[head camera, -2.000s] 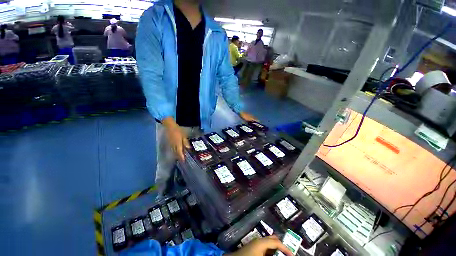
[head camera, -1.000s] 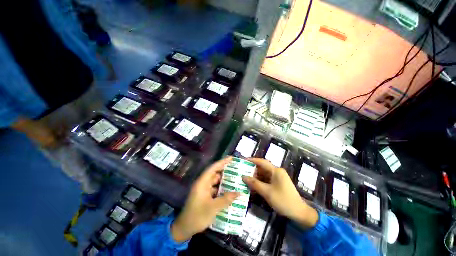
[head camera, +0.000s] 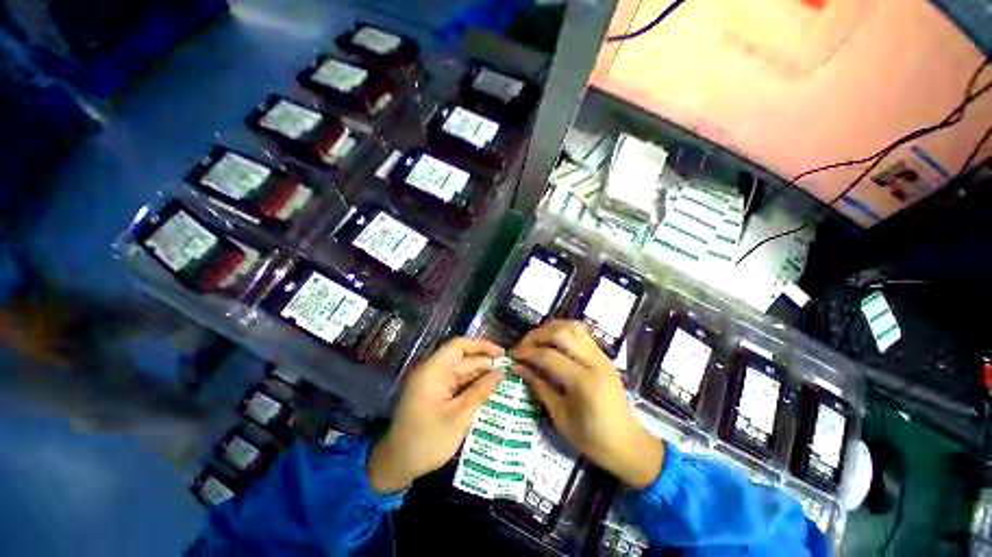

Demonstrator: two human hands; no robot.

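Note:
The label sheet [head camera: 497,441], white with green bands, hangs between my hands over the near blister tray [head camera: 705,302]. My left hand [head camera: 438,408] grips its top left edge with the fingertips. My right hand [head camera: 584,400] has its fingertips pinched at the sheet's top edge, close to the left fingertips; whether a label is peeled there cannot be told. A black drive unit [head camera: 541,285] with a white product label lies in the tray just above my hands. More units sit in the same tray to the right, and one is partly hidden under the sheet and right hand.
Stacked filled trays [head camera: 272,359] stand left of the metal post [head camera: 560,103]. Behind the near tray lie spare label sheets [head camera: 702,221] and a label stack [head camera: 634,174]. A bright screen [head camera: 783,76] is behind them. A white mouse [head camera: 859,475] is at the right. More units [head camera: 242,448] sit lower left.
The view has shifted, so the trays sit differently in the picture. My right fingers have moved from the sheet's face to its top edge, beside my left fingertips. The person beside the stacked trays is mostly gone from view.

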